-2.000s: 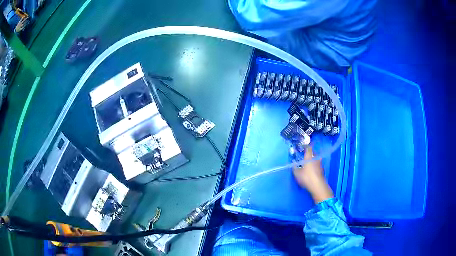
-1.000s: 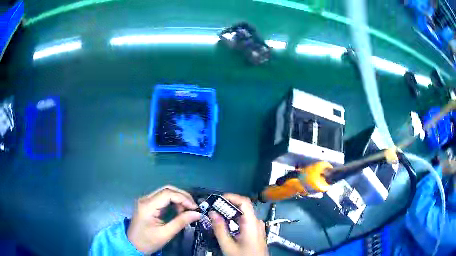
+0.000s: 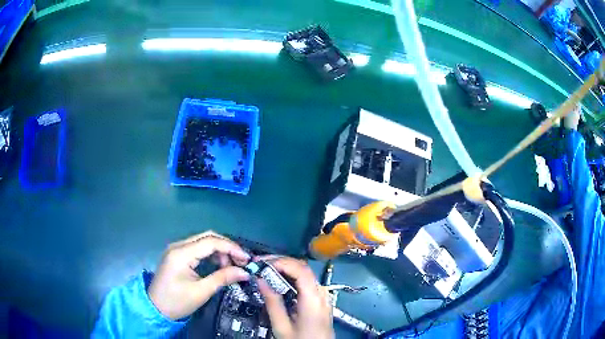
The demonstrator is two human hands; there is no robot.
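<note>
A small black-and-silver module is held between my two hands, low in the view. My left hand pinches its left end with thumb and fingertips. My right hand holds its right side. My fingers hide part of it. A dark fixture with small silver parts lies directly below my hands, cut off by the bottom edge. The orange electric screwdriver hangs just up and right of my right hand, held by neither hand.
A blue bin of small black parts stands beyond my hands; another blue bin is far left. Two screw feeders stand right, behind the screwdriver. An air blow gun lies right of my hand. Black housings lie farther back. A hose loops across.
The view has swung left from the tray to the bench. My right hand, earlier at the modules in the tray, now holds a module with my left. Since one second ago the hands have barely moved.
</note>
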